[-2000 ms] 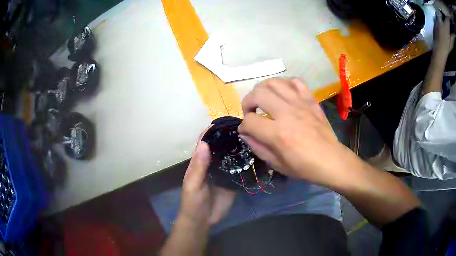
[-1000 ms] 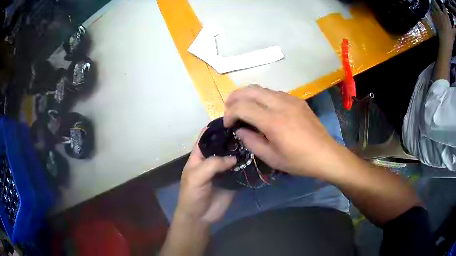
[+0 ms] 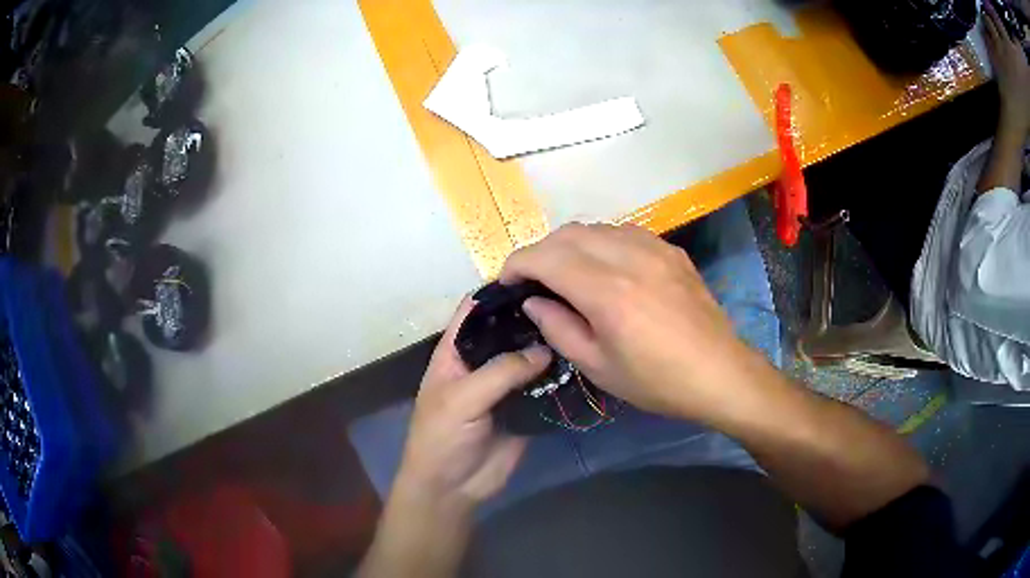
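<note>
A round black camera housing (image 3: pixel 497 324) is held near the table's front edge, below the orange tape. My left hand (image 3: pixel 457 412) grips it from the left and below, with the thumb on its open face. My right hand (image 3: pixel 633 311) is on its upper right side, fingers bent over the rim. A small silvery board (image 3: pixel 553 378) shows between the hands, partly hidden. Thin red, yellow and green wires (image 3: pixel 582 406) hang at the lower right of the housing. The fingertips hide what they touch inside.
A white bent paper piece (image 3: pixel 531 133) lies across the orange tape. Several black units (image 3: pixel 172 299) stand at left by a blue crate (image 3: pixel 51 395). A red strip (image 3: pixel 787 169) hangs at the right edge. Another person's arm (image 3: pixel 1009 113) is at far right.
My left thumb has moved from the housing's left side onto its face. My right hand has shifted left over the rim and covers more of the housing.
</note>
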